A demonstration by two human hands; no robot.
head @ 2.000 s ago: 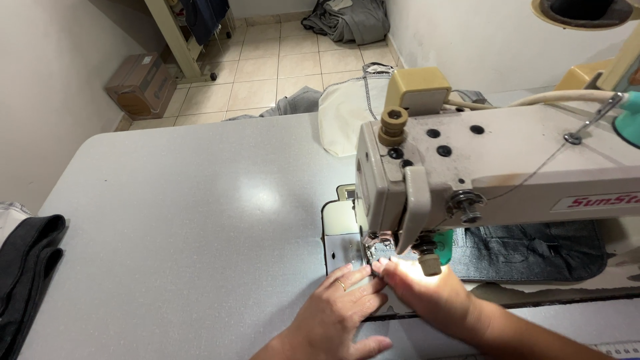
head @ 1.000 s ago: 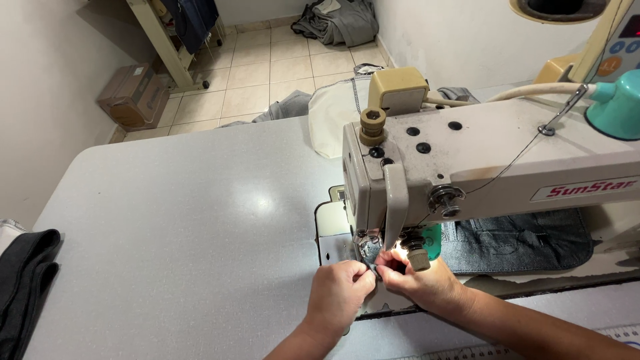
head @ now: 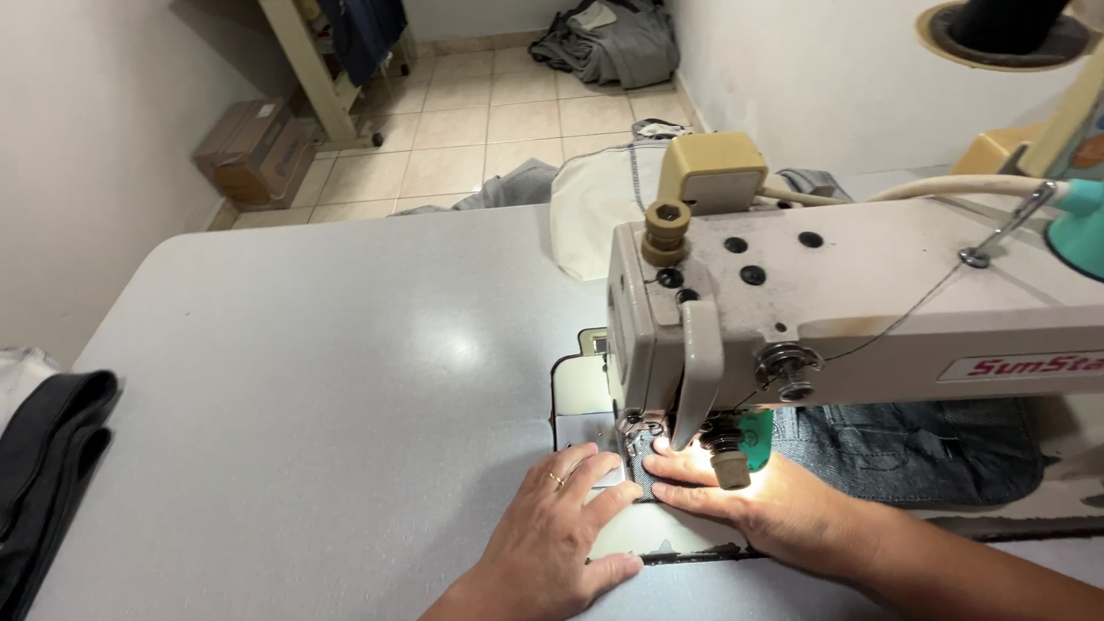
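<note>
A SunStar industrial sewing machine (head: 862, 293) stands at the right, its lamp lighting the needle area. Dark denim fabric (head: 645, 487) lies at the presser foot (head: 640, 435). My right hand (head: 776, 509) rests flat, its fingertips on the denim just right of the foot. My left hand (head: 561, 517), with a ring, lies palm down at the left, fingers spread over the metal plate and its fingertips near the denim's left edge. More dark denim (head: 906, 448) lies under the machine arm. The needle itself cannot be made out.
Folded black fabric (head: 52, 448) lies at the table's left edge. Pale fabric (head: 595, 211) hangs at the far edge of the grey table (head: 345, 362). Behind stand a cardboard box (head: 256, 155) and a heap of grey cloth (head: 612, 43) on the tiled floor.
Both hands were pinched close together at the presser foot one second ago. Now the fingers are spread and flat, and the denim piece shows between them.
</note>
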